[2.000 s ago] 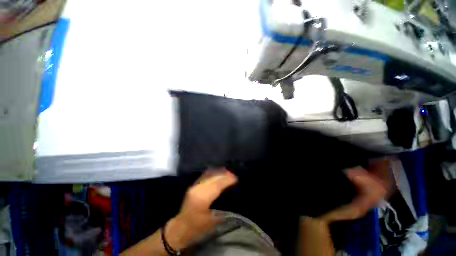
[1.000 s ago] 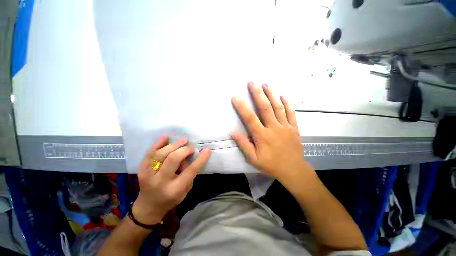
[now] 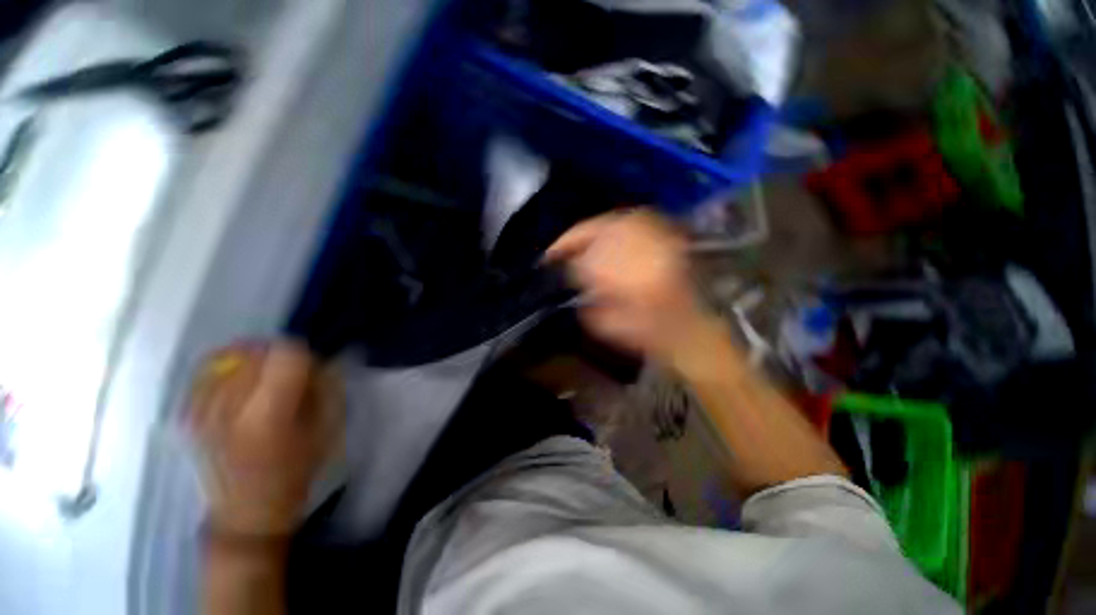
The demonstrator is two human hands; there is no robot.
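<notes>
My left hand point(image 3: 262, 435) is blurred at the table's front edge at the left, with a yellow ring on it. A pale grey-white cloth point(image 3: 415, 415) hangs beside it, below the table edge. My right hand point(image 3: 635, 282) is blurred over the floor side, fingers bent, at the edge of black cloth point(image 3: 439, 294). The blur hides whether either hand grips the cloth. The white table point(image 3: 72, 252) runs along the left.
A blue crate point(image 3: 601, 114) with black and white cloth is at the top. Green crate point(image 3: 901, 469) and red crate point(image 3: 883, 180) stand on the floor at right, among scraps. Scissors-like black handles point(image 3: 180, 78) show at top left.
The view has swung right and down toward the floor crates. My hands have left the flat pale panel; my right hand is now beyond the table edge.
</notes>
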